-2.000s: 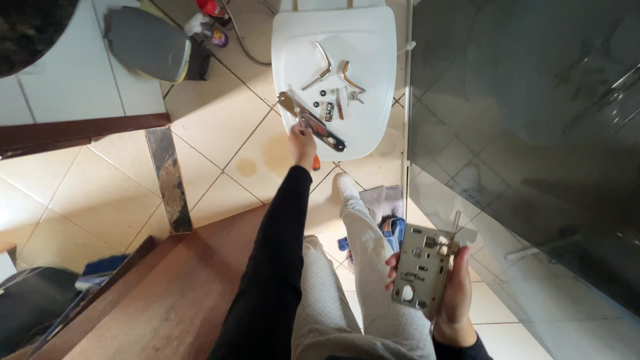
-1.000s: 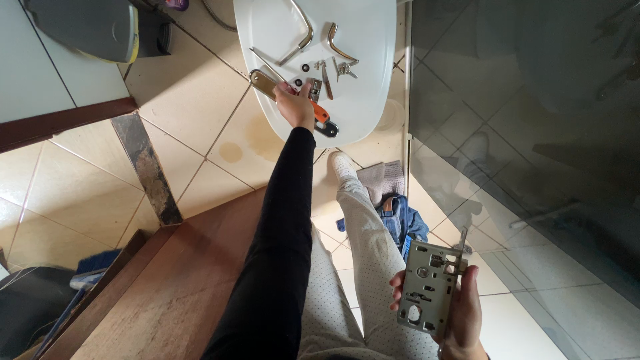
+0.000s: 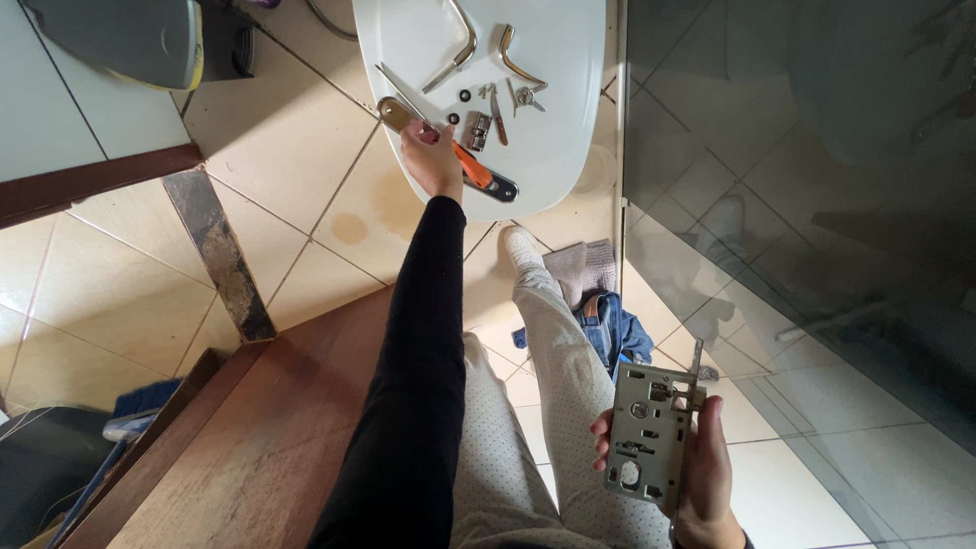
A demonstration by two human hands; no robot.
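Observation:
My left hand [image 3: 431, 158] is over a white rounded seat or lid [image 3: 560, 179], its fingertips at the shaft of a screwdriver with an orange handle [image 3: 473, 165]; whether they grip it is unclear. Under the screwdriver lie long metal door plates [image 3: 505, 189]. Around them are a lock cylinder [image 3: 479, 132], a small knife [image 3: 499, 122], keys [image 3: 528, 97], two black rings [image 3: 465, 95], small screws and two bent door handles [image 3: 465, 52] [image 3: 509, 55]. At the lower right, my right hand [image 3: 709, 473] holds a metal mortise lock case [image 3: 648, 435] upright, fingers around its edges.
A dark glass panel [image 3: 762, 191] runs along the right. Blue denim cloth [image 3: 610, 320] and grey cloth lie on the tiles by my foot. A wooden door or board [image 3: 252, 427], a blue-bristled brush [image 3: 145, 400] and a grey bin [image 3: 130, 38] are on the left.
My left hand has shifted left along the screwdriver, baring more of its orange handle and the lock cylinder. My right hand still holds the lock case. The view has moved closer to the white surface.

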